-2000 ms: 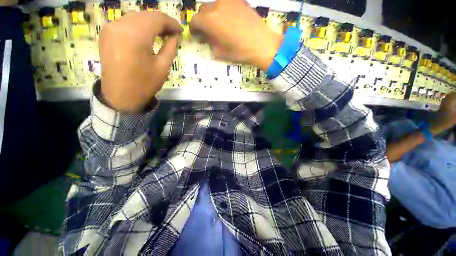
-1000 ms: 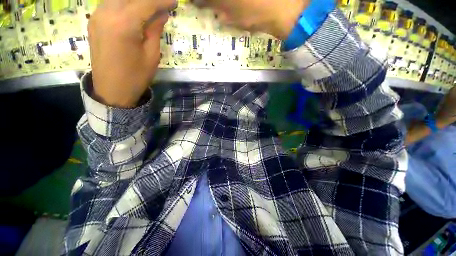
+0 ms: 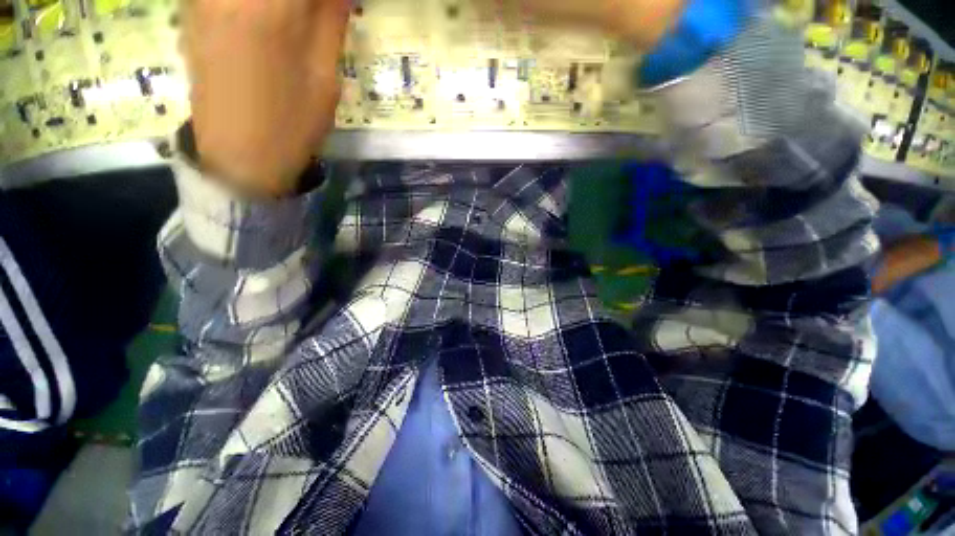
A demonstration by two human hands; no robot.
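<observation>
The pale cream PCB panel (image 3: 461,73) lies across the top of the view, with rows of small dark fitted components. My left hand (image 3: 264,89) is over the panel at upper left; its fingertips are cut off by the top edge, so I cannot tell what it holds. My right hand (image 3: 602,15) is at the top edge, blurred and mostly out of the picture; its fingers are hidden. A bright blue wrist strap (image 3: 696,40) is around my right wrist. Yellow transformers (image 3: 861,40) stand along the far edge of the boards at upper right.
A pale conveyor rail (image 3: 492,146) runs along the near side of the boards. A coiled blue cord (image 3: 651,215) hangs below it on the right. Another person's forearm (image 3: 909,262) and blue sleeve are at the right edge. Dark clothing with white stripes (image 3: 31,335) is at the left.
The view has shifted, so the boards sit higher and the transformers in front of me have left it. Both hands have moved up toward the top edge, my right hand also rightward. White stripes now show at left.
</observation>
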